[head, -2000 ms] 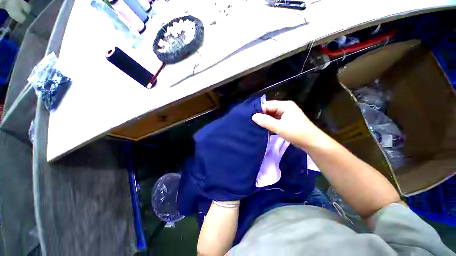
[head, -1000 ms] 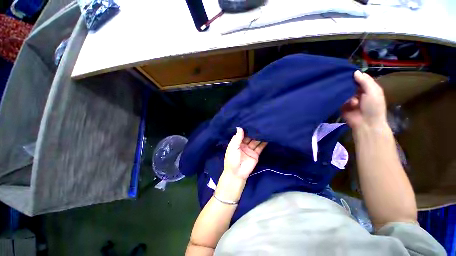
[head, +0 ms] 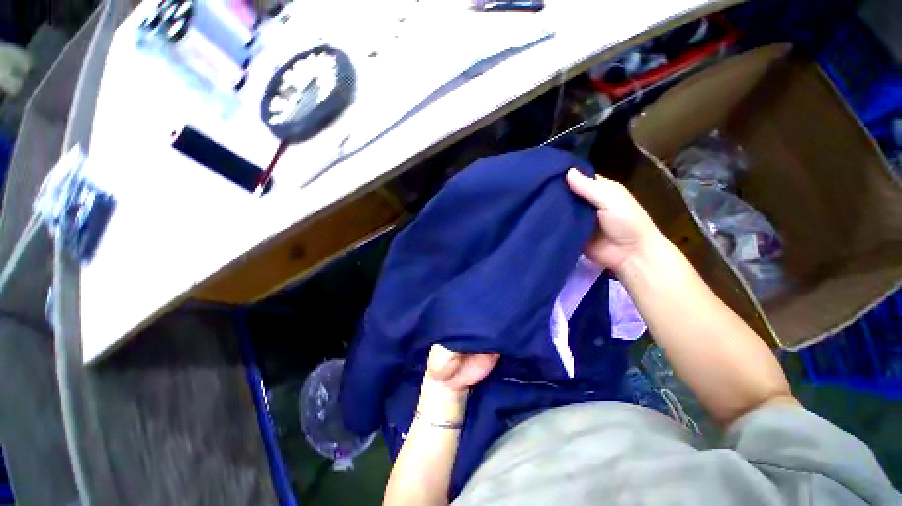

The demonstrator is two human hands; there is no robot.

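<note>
A navy garment (head: 485, 247) with pale lilac facing (head: 579, 296) lies over the lap and is held up in front of the table edge. My right hand (head: 618, 222) grips its upper right edge, thumb on top. My left hand (head: 460, 368) holds its lower edge near the lap, fingers partly hidden by the cloth. No needle or thread shows in either hand.
On the white table (head: 415, 59) are a black round dish (head: 310, 94) with pale pieces, a dark thread spool (head: 220, 158) and thread cones. A small plastic bag (head: 79, 208) is at its corner. A cardboard box (head: 821, 198) stands right, a grey bin (head: 168, 415) left, a clear bucket (head: 331, 410) below.
The view has swung back up to the table. Since one second ago both hands keep the cloth; my left fingers have closed from an open palm. Two seconds ago my left hand was under the cloth.
</note>
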